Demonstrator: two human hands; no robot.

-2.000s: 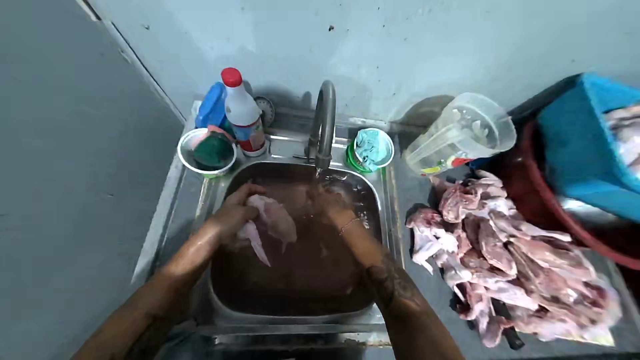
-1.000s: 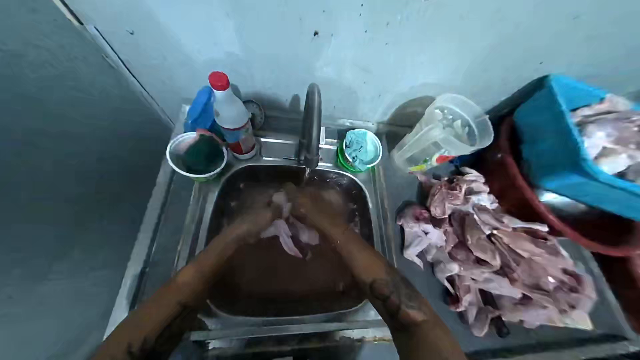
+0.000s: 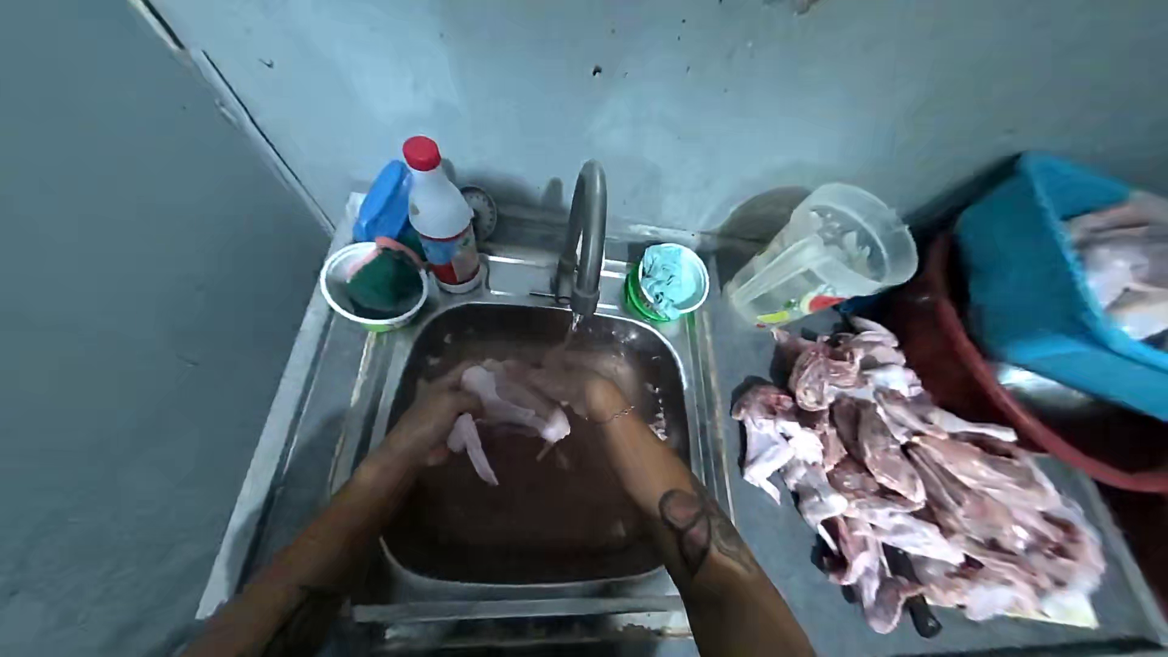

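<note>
A steel sink [image 3: 401,557] holds cloudy reddish-brown water, and a thin stream falls into it from the curved faucet [image 3: 591,228]. My left hand [image 3: 440,415] grips a piece of raw poultry [image 3: 511,401] at the water's surface, with a pale wing tip hanging down from it. Beside the piece, under the faucet, my right hand [image 3: 589,392] is partly under water; its fingers are hidden. To the right of the sink lies a heap of raw poultry pieces [image 3: 894,456], with a black handle [image 3: 923,619] sticking out at its near edge.
Behind the sink at left stand a red-capped bottle [image 3: 443,214] and a tub with a green scouring pad [image 3: 383,283]. A small tub with a light-blue crumpled item [image 3: 671,278] is right of the faucet. Farther right are a clear plastic jug [image 3: 821,251], a red basin [image 3: 958,365] and a blue crate [image 3: 1022,265] of meat.
The hands were close together on the poultry piece one second ago. Now they are farther apart, and the piece shows more above the water.
</note>
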